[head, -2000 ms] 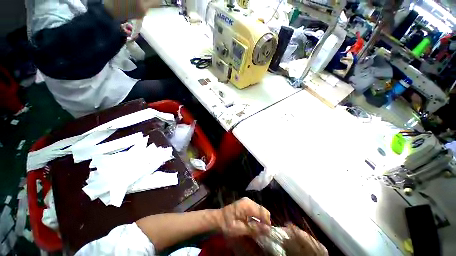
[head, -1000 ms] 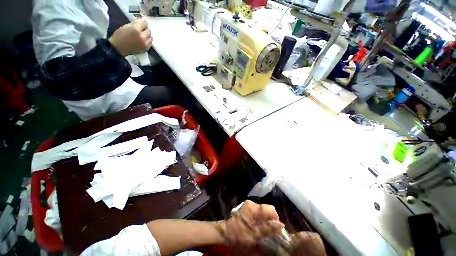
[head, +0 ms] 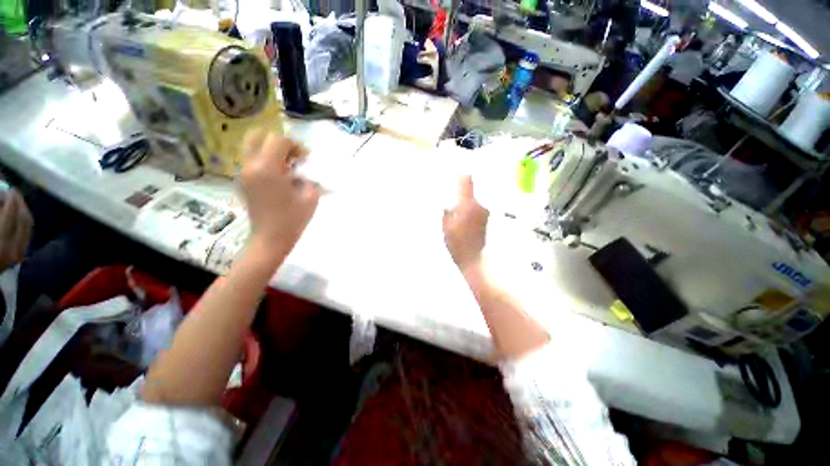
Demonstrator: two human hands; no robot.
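Note:
My left hand [head: 278,196] is raised over the white table [head: 382,273], left of centre, fingers curled and blurred. My right hand [head: 466,223] is over the table right of centre, fingers folded and thumb pointing up. The hands are well apart. The glare on the white table hides whether either hand holds a white piece or thread. A small white cloth piece [head: 362,339] hangs at the table's front edge. White cut pieces [head: 59,420] lie at lower left, cut off by the frame edge.
Yellow sewing machine [head: 182,91] and black scissors [head: 124,155] stand left. White machine [head: 710,227], black flat rectangle [head: 639,284] and neon item [head: 528,173] are right. A red basket [head: 246,369] is below left. Another person's hand [head: 13,227] shows at the left edge.
The view has swung right. My hands have gone from close together over the lap to raised and apart over the table. The white piece between them no longer shows clearly.

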